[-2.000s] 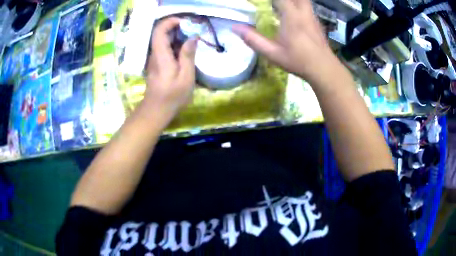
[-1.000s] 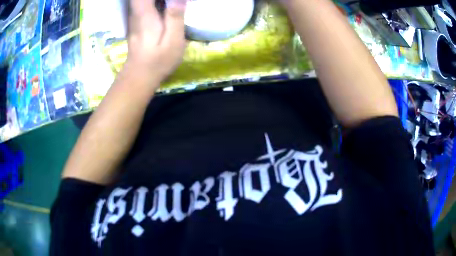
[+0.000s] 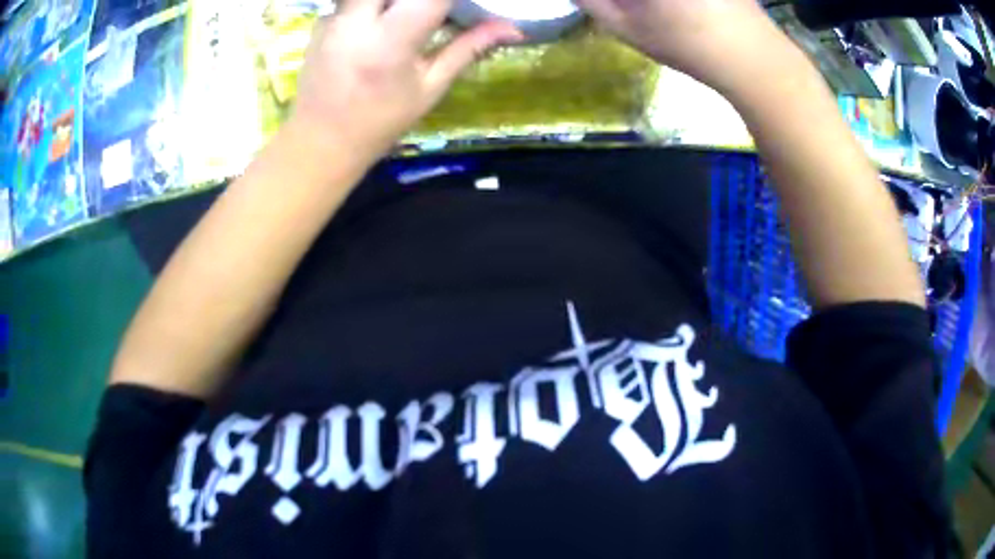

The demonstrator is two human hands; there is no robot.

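A round white base (image 3: 529, 9) with a grey rim shows at the top edge, over the yellow film-wrapped pad (image 3: 546, 93); most of it is cut off. My left hand (image 3: 387, 55) is at its left, with the thumb against the near rim; its other fingertips are cut off by the top edge. My right hand (image 3: 671, 27) is at its right, partly out of the picture, and its fingertips are hidden. Whether either hand grips the base cannot be told.
Printed sheets (image 3: 136, 98) cover the bench at the left. White-and-black camera parts (image 3: 940, 120) stand at the right. A blue crate (image 3: 753, 251) is below the bench edge at the right. A dark cylindrical shape (image 3: 862, 9) shows at the top right.
The view has tilted down, so the base sits at the top edge. My left thumb is now against the base's near rim. My right hand has come down to the base's right side.
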